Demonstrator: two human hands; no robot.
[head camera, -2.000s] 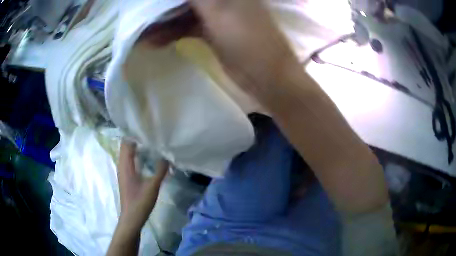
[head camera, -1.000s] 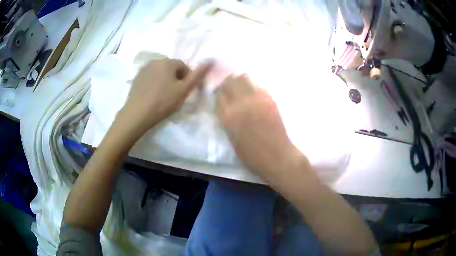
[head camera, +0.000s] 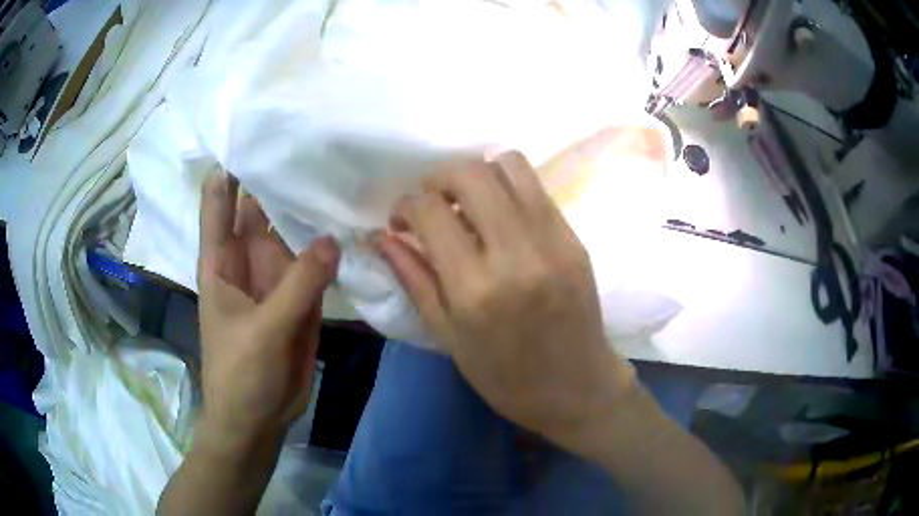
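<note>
A white garment piece (head camera: 353, 111) lies over the table in front of me, with its near edge gathered at the table's front edge. My left hand (head camera: 257, 292) is at the left of this edge, with the thumb against the cloth and the fingers partly behind it. My right hand (head camera: 504, 272) pinches the cloth's edge between thumb and fingers, close to the left thumb. A yellowish fold (head camera: 595, 166) of the cloth shows right of my right hand.
The sewing machine head (head camera: 720, 60) is at the upper right, with a dark round disc (head camera: 695, 158) beside it. Black shears (head camera: 834, 282) lie at the right. Stacked pale cloth (head camera: 71, 217) hangs over the table's left side. Blue-clad legs (head camera: 423, 433) are below.
Both hands have moved down toward the table's front edge, and the left hand has turned palm-up. The cloth has shifted and lies bunched between the hands. The camera view has shifted slightly.
</note>
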